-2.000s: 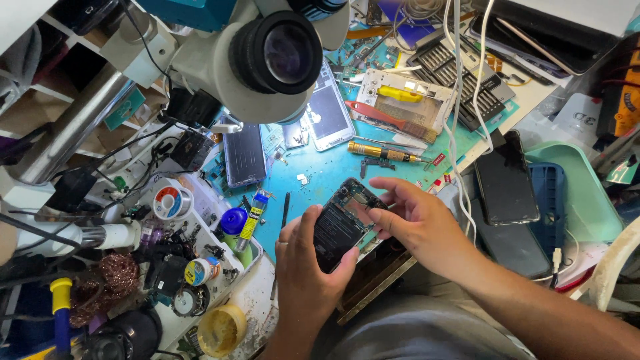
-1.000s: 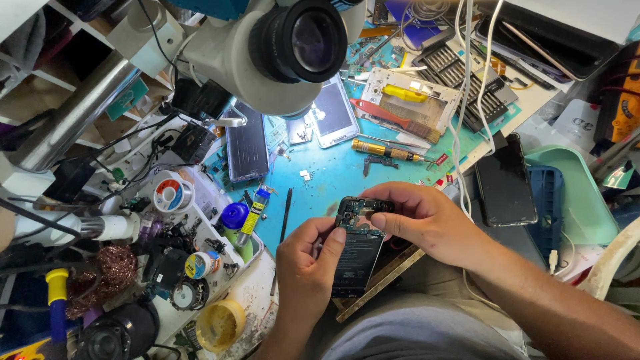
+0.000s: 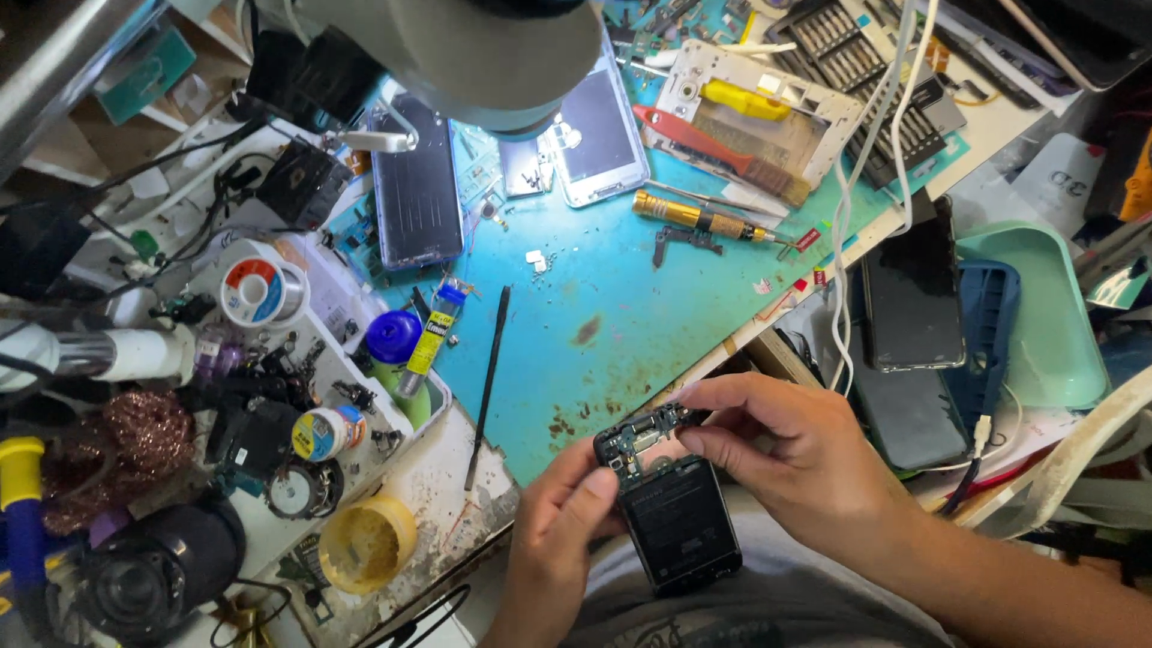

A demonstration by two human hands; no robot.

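Note:
An opened smartphone (image 3: 679, 513), its circuit board and black battery exposed, is held over my lap just off the table's front edge. My left hand (image 3: 567, 513) grips its left side, the thumb by the board. At the phone's top right corner, my right hand (image 3: 778, 445) pinches a small dark part (image 3: 688, 417) between thumb and forefinger; whether that part is loose from the phone cannot be told. Behind them on the teal mat (image 3: 531, 360) lie a black pry stick (image 3: 489, 387), a gold-handled screwdriver (image 3: 697, 216) and a red-handled brush (image 3: 720, 148).
A microscope (image 3: 468, 54) overhangs the mat. Two phones (image 3: 418, 189) and a phone screen (image 3: 598, 135) lie beneath it. To the left are a solder spool (image 3: 261, 285), a glue tube (image 3: 432, 337) and a yellow tub (image 3: 367, 544). White cables (image 3: 841, 225) hang at right, near a green tray (image 3: 1035, 315).
The phone has come down off the mat's edge toward my lap, and it has turned in my hands. My left hand has moved down with it. The view has shifted closer.

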